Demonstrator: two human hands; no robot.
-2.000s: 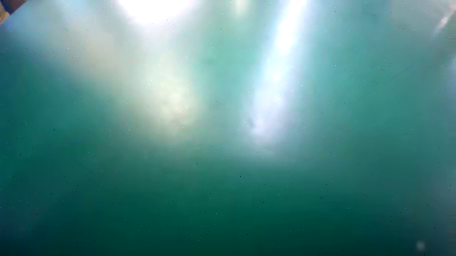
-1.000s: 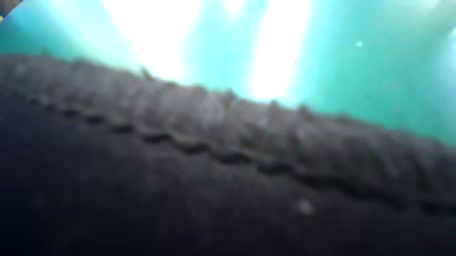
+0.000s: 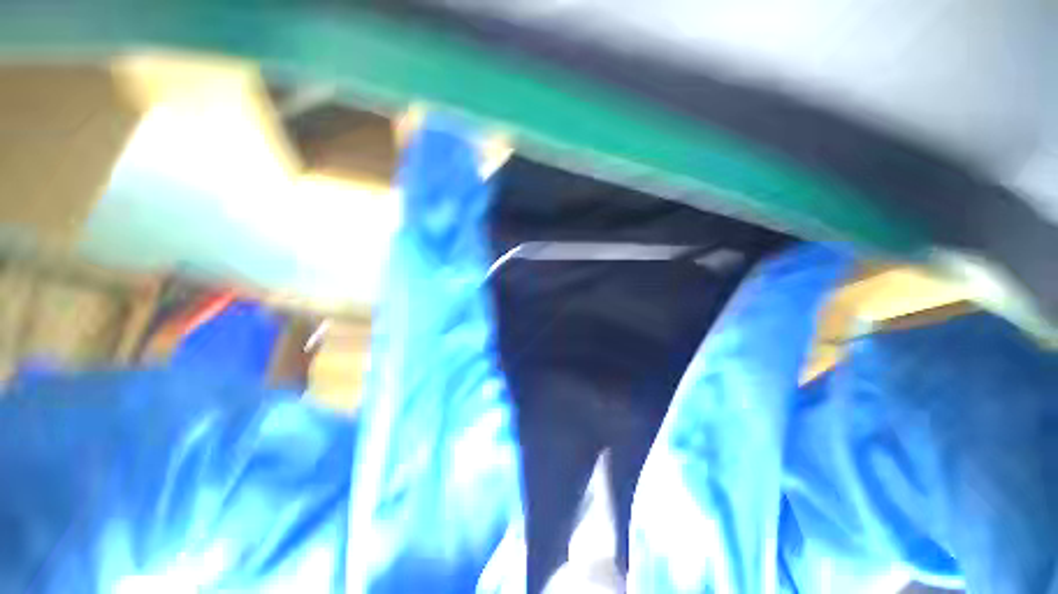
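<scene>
The view is strongly blurred and tilted. The green bench edge (image 3: 545,107) runs across the top, sloping down to the right. A black band (image 3: 743,116), which looks like the mat, lies along it. A grey-white surface (image 3: 882,58) fills the top right; I cannot tell what it is. No headset can be made out. My left hand and my right hand cannot be made out.
Below the bench edge are an open blue garment (image 3: 435,406) and dark clothing (image 3: 592,325). Brown carton-like shapes stand at left (image 3: 52,145), beside a bright pale area (image 3: 244,174). A tan shape (image 3: 893,290) shows at right.
The close green surface and the close dark fuzzy edge have left the view. The bench edge, cartons and blue and dark clothing now show.
</scene>
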